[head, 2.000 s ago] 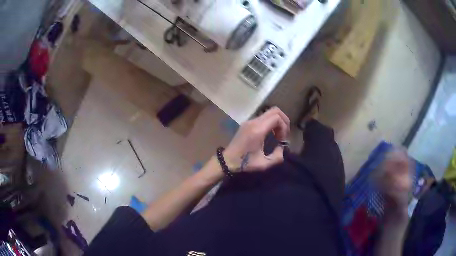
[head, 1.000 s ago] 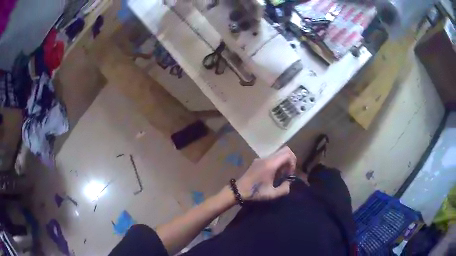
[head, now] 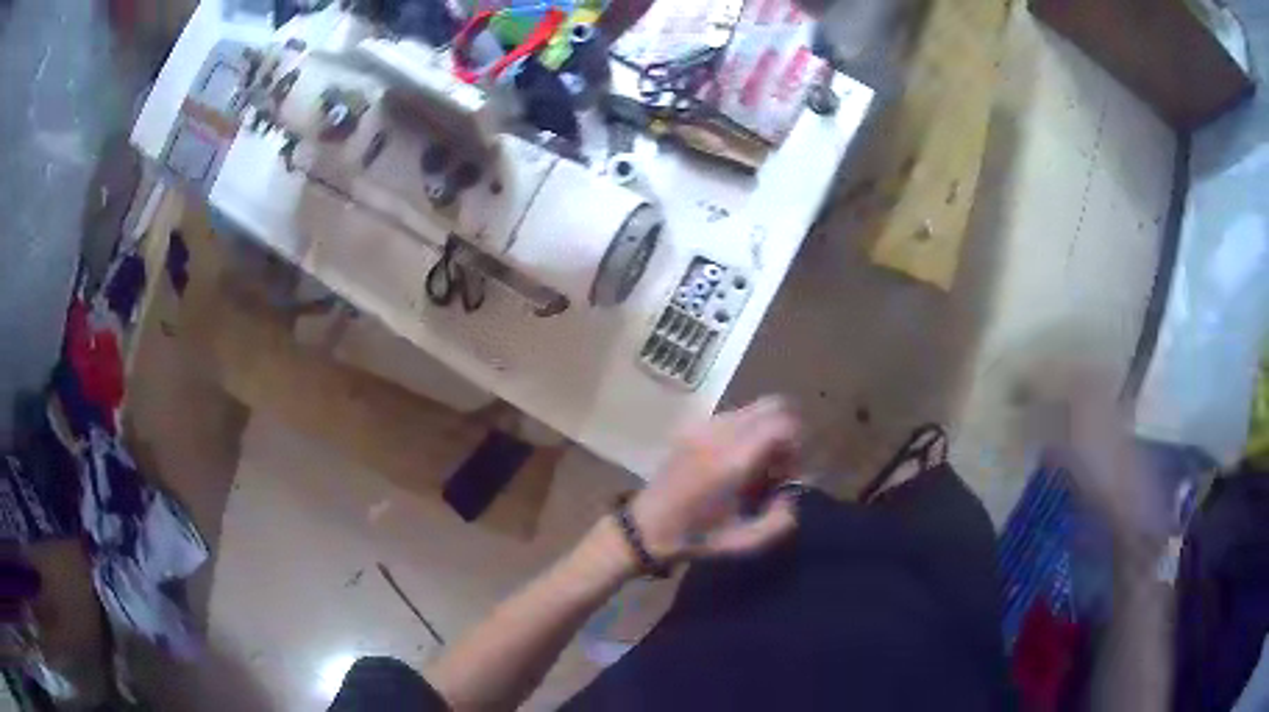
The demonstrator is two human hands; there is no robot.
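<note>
My left hand [head: 731,480], with a dark beaded bracelet, is curled above my dark-clothed lap, near the corner of the white machine table [head: 599,417]. A small dark or shiny spot shows between thumb and fingers; whether it is a held item is unclear. My right hand [head: 1065,397] is a blur at the right, above a blue basket; its fingers cannot be made out. The cream sewing machine [head: 515,209] stands on the table, with black-handled scissors [head: 455,278] beside it.
A control panel [head: 696,320] is near the table's corner. Paper and coloured items lie behind the machine. The blue basket [head: 1037,536] holds something red. Cardboard [head: 946,153] and a dark block [head: 487,473] lie on the floor. Cloth is heaped at the left.
The view has shifted, showing more of the machine. My right hand, visible two seconds ago and out of view one second ago, is back at the right. My left hand stays curled.
</note>
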